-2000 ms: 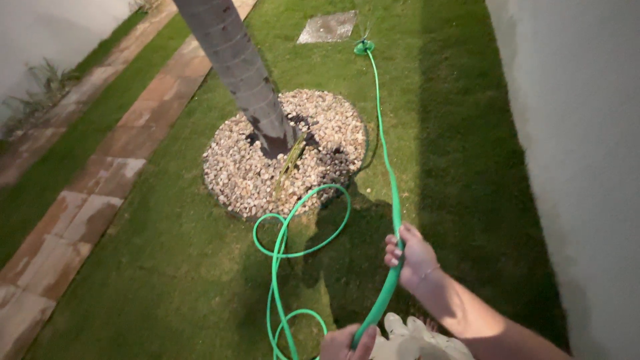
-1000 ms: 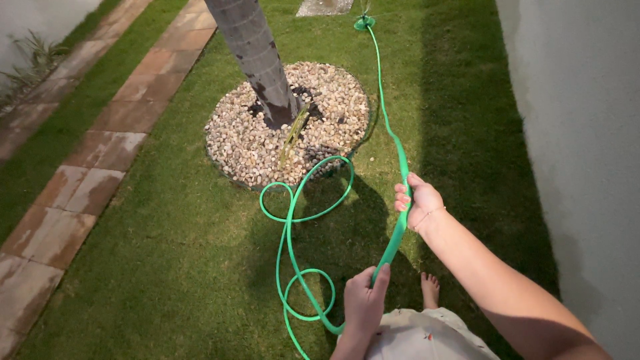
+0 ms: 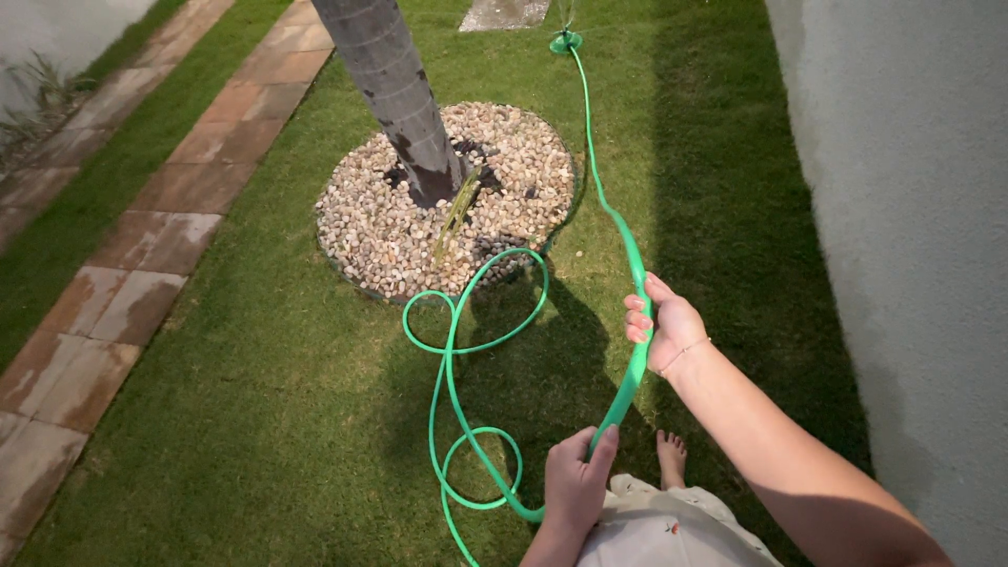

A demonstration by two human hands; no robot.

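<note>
A green garden hose (image 3: 626, 386) runs through both my hands. My right hand (image 3: 665, 323) is closed around it farther up, and my left hand (image 3: 579, 476) grips it lower down, close to my clothing. Beyond my right hand the hose leads away over the grass to a green lawn sprinkler (image 3: 565, 42), which sprays thin jets of water. On the other side of my left hand, the hose lies in loose loops on the lawn, and its lower part leaves the view at the bottom edge.
A tree trunk (image 3: 402, 94) rises from a round bed of pebbles (image 3: 370, 228) beside the loops. Stone paving (image 3: 134, 252) with damp patches runs along the left. A pale wall (image 3: 906, 197) stands at the right. My bare foot (image 3: 671, 457) is on the grass.
Both hands have kept their hold on the hose. The small lower loop has moved up from the bottom edge since the oldest frame, partly as the view shifted, and my foot has come into view.
</note>
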